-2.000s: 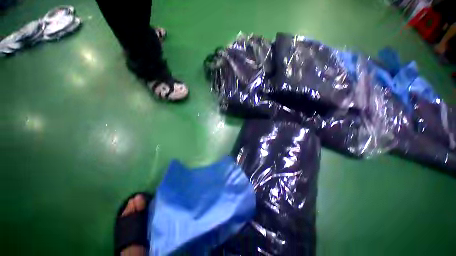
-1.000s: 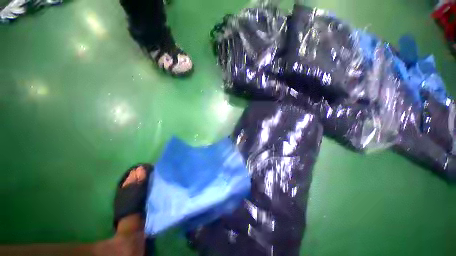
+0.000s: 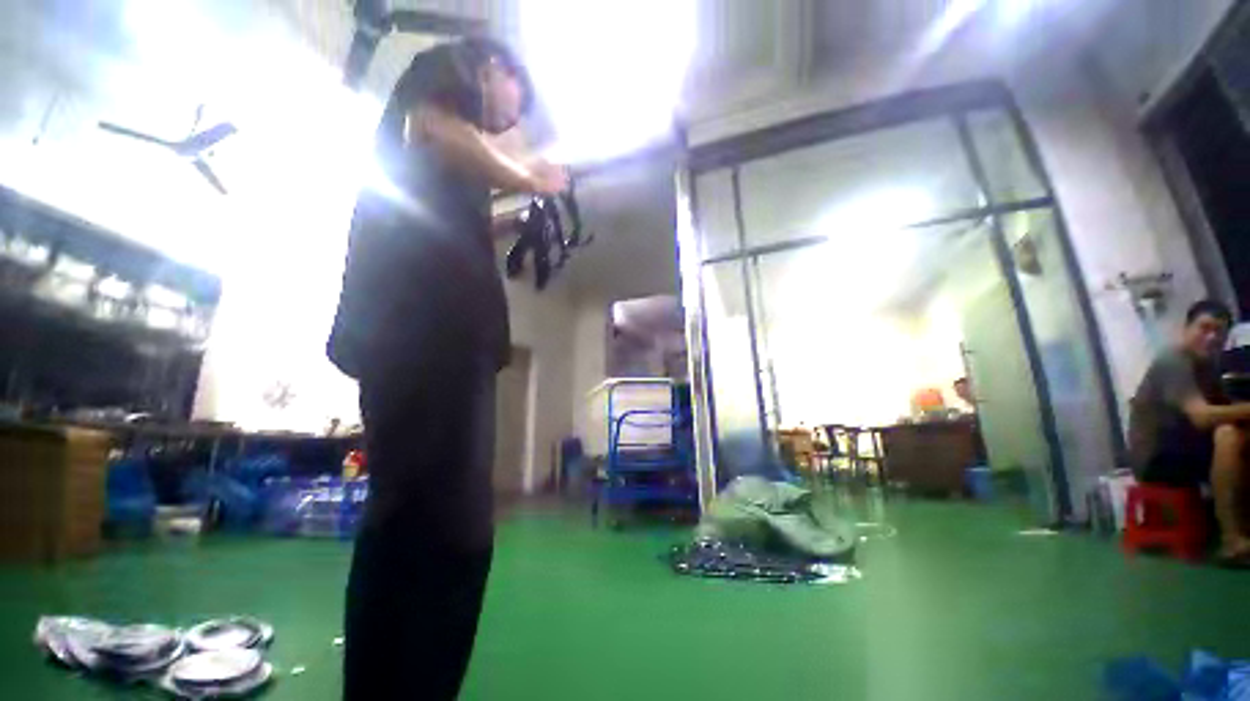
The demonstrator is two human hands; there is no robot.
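Observation:
Neither of my hands is in the picture. Nearest in front of me, a person in dark clothes (image 3: 425,370) stands side-on at centre left. That person holds black straps (image 3: 546,240) in front of the chest with their own hands. A white-grey bundle (image 3: 158,653) lies on the floor at lower left. A bit of blue plastic (image 3: 1186,678) shows at the lower right edge. The dark bagged bundles seen close before are out of view.
A grey-green sack-like heap (image 3: 775,520) lies on the green floor (image 3: 603,616). Behind are a blue trolley (image 3: 644,438), a glass partition (image 3: 877,274) and cartons (image 3: 52,493) at left. Another person (image 3: 1176,411) sits on a red stool (image 3: 1165,518) at right.
The view has swung up from the floor to the room. The bagged bundles, sandal and forearm have left the picture. The standing person now shows almost fully.

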